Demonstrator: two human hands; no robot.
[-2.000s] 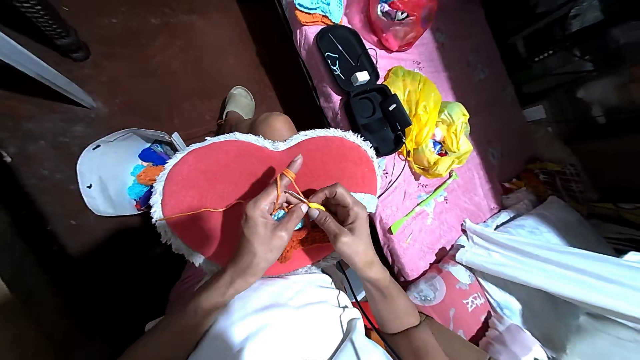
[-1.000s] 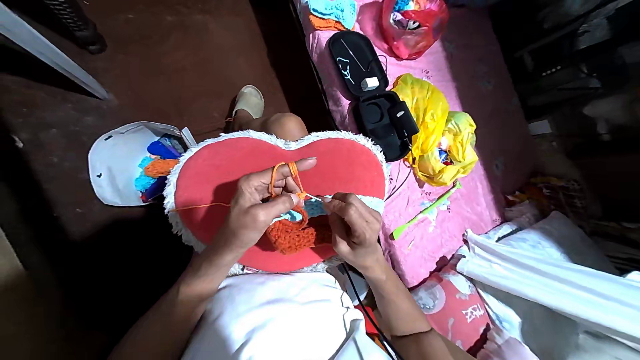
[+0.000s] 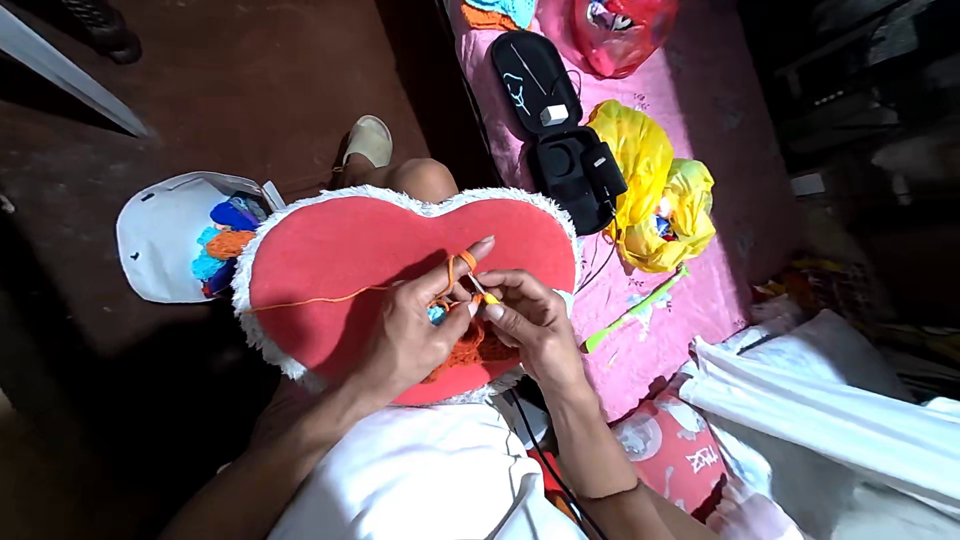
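Note:
Over a red heart-shaped cushion (image 3: 337,255) with white fluffy trim, my two hands meet close together. My left hand (image 3: 420,322) pinches the edge of an orange and light-blue crocheted piece (image 3: 480,351), with orange yarn (image 3: 453,274) looped around its raised index finger. Between the fingers of my right hand (image 3: 529,315) is a crochet hook (image 3: 491,298) with a yellow part, its metal shaft pointing up towards the yarn loop. The crocheted piece hangs below the fingers onto the cushion, partly hidden by both hands. A strand of orange yarn runs left across the cushion.
A white bag (image 3: 161,240) holding balls of coloured yarn (image 3: 231,244) stands at the left. On the pink bedsheet (image 3: 712,187) at the right lie an open black case (image 3: 570,176), a yellow plastic bag (image 3: 637,150), a red plastic bag (image 3: 622,45) and a green stick-like object (image 3: 634,311).
The fingers of my right hand have shifted around the hook and yarn near my left fingertips. My left hand still keeps the yarn looped on its raised index finger.

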